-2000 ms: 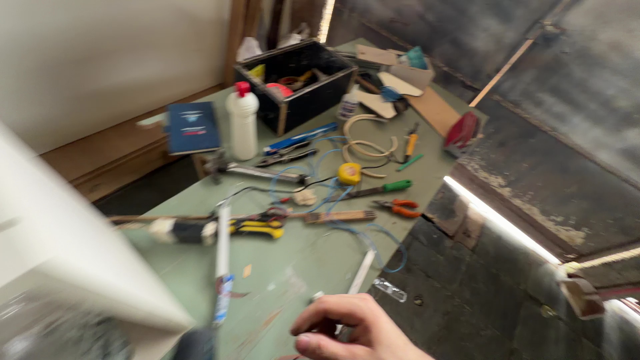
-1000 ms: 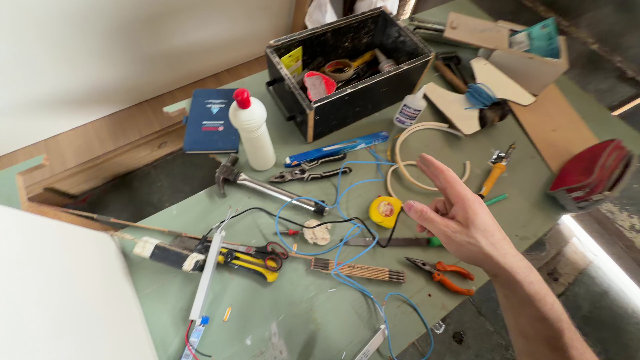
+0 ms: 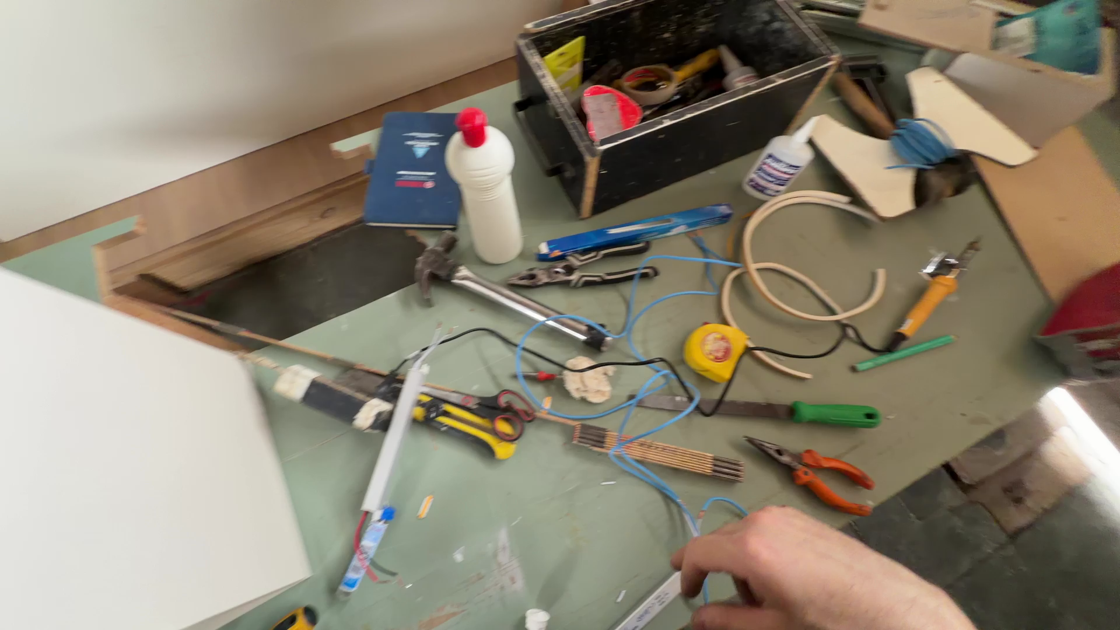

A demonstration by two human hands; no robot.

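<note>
My right hand (image 3: pixel 787 569) is at the bottom right, palm down with fingers curled, at the end of a white strip (image 3: pixel 652 604); whether it grips the strip is hard to tell. Blue wire (image 3: pixel 652 477) runs beside its fingertips. Just above it lie orange-handled long-nose pliers (image 3: pixel 814 472) and a folded wooden rule (image 3: pixel 661 452). A green-handled file (image 3: pixel 836 415), a yellow tape measure (image 3: pixel 715 352) and a claw hammer (image 3: pixel 525 306) lie farther up. A white strip with wires (image 3: pixel 394 437) and a yellow utility knife (image 3: pixel 464 426) are at left. My left hand is out of view.
A black wooden toolbox (image 3: pixel 700 131) stands at the back, with a white bottle with red cap (image 3: pixel 493 201) and a blue book (image 3: pixel 413 175) to its left. A large white panel (image 3: pixel 131 464) covers the left side. The green tabletop (image 3: pixel 962 411) ends at the lower right.
My right hand has moved down from near the tape measure to the white strip at the bottom. Its fingers were spread a second ago and are now curled.
</note>
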